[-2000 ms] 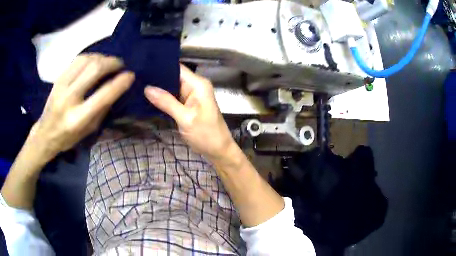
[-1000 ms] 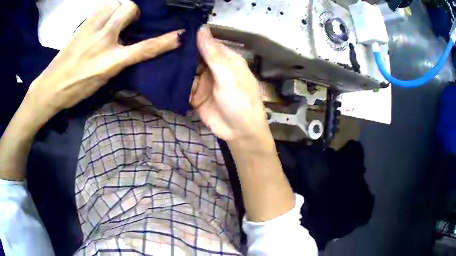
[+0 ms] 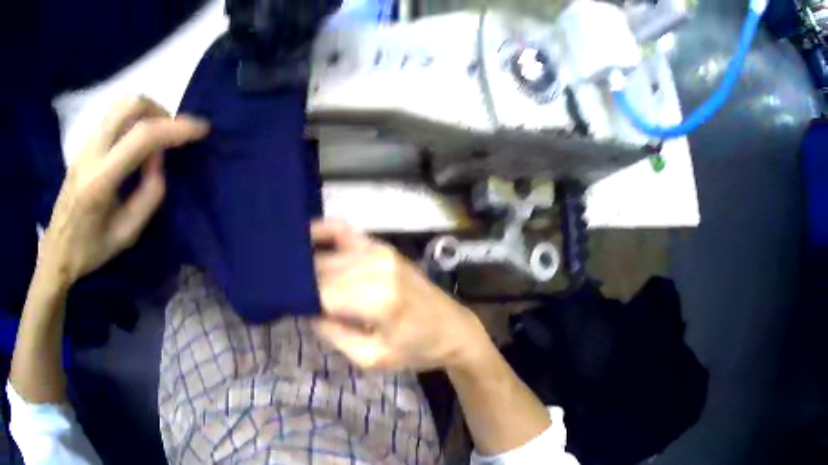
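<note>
A navy fabric piece [image 3: 259,200] runs from under the black presser foot area [image 3: 272,73] of the off-white sewing machine [image 3: 409,73] down over the lap. My left hand [image 3: 109,191] is at the cloth's left side, with thumb and index finger apart and the index fingertip on the cloth; it grips nothing visible. My right hand [image 3: 381,304] is slightly blurred and holds the cloth's lower right edge, its fingertips partly hidden at the edge. The needle is hidden.
A metal bracket with two ring ends [image 3: 499,253] hangs below the machine body. A blue air hose [image 3: 699,118] curves at upper right. A black crumpled cloth heap [image 3: 608,372] lies at lower right. A small green tool [image 3: 658,163] is at the white table's [image 3: 649,200] right side.
Since one second ago, my right hand has moved down along the cloth edge and my left hand has drawn left and down. The cloth now lies flatter, and the machine appears shifted left in view.
</note>
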